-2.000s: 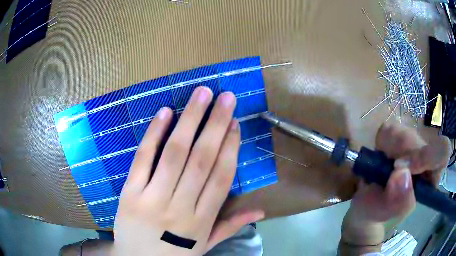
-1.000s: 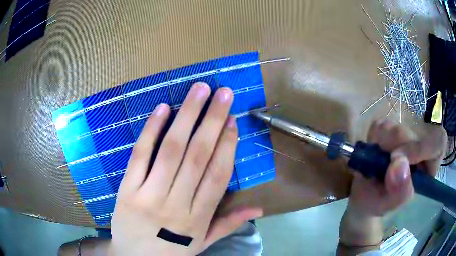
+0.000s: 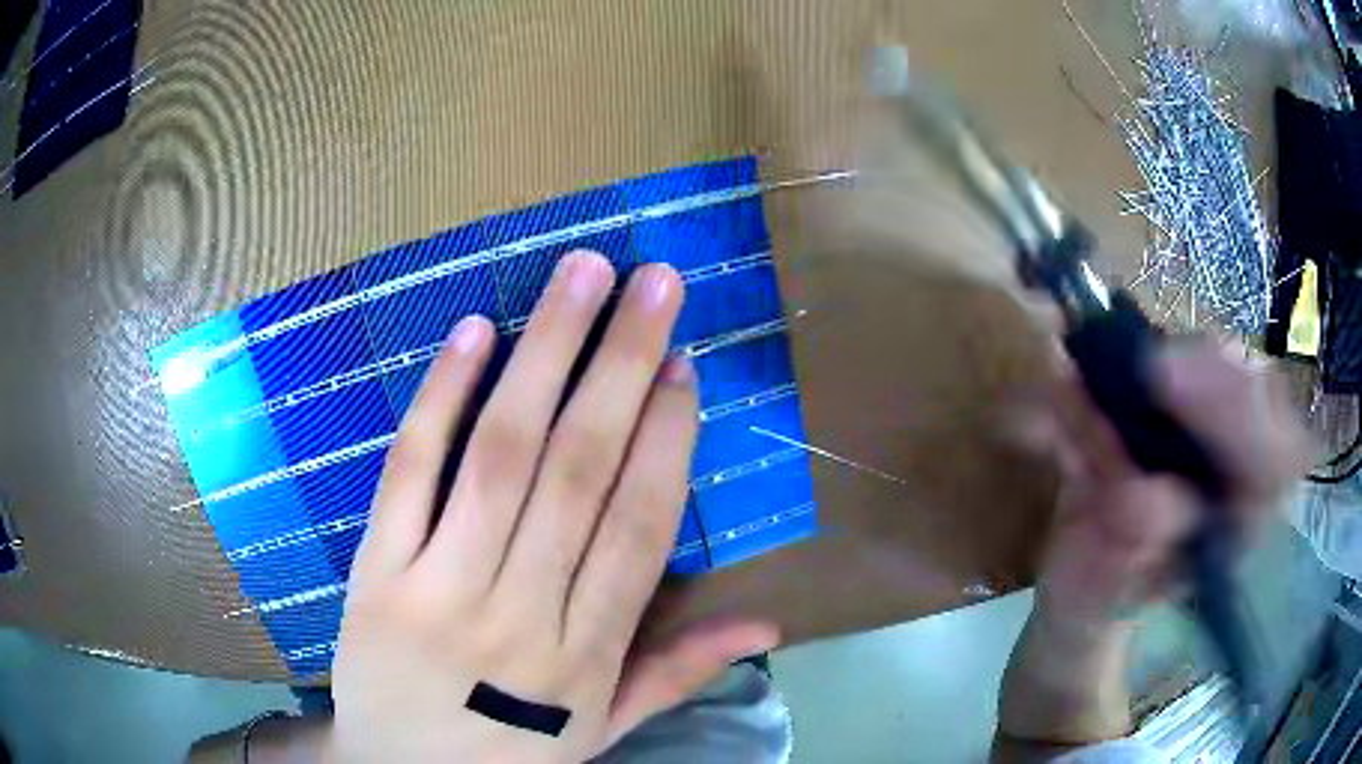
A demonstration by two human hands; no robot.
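A blue solar cell (image 3: 747, 373) lies on the brown table, its left end brighter. My left hand (image 3: 523, 448) lies flat on its middle, palm down, fingers slightly spread, covering part of the busbar lines. Tabbing ribbon (image 3: 814, 179) sticks out past the cell's right edge at the top line, with a shorter end at the third line. A loose ribbon (image 3: 851, 457) crosses the lower right edge. My right hand (image 3: 1165, 448), blurred, grips the soldering iron (image 3: 1031, 224) by its black handle. The blurred tip is up and right of the cell, not touching it.
A ribbon pile (image 3: 1202, 202) lies at the right. Beside it is a black holder (image 3: 1314, 194) with a small yellow piece (image 3: 1305, 311). Another dark blue cell (image 3: 75, 90) lies at the upper left. The table's near edge curves below the cell.
The soldering iron has lifted off the third busbar line and swung up and away from the cell, its tip now pointing to the upper left. My left hand and the cell have shifted slightly left in view.
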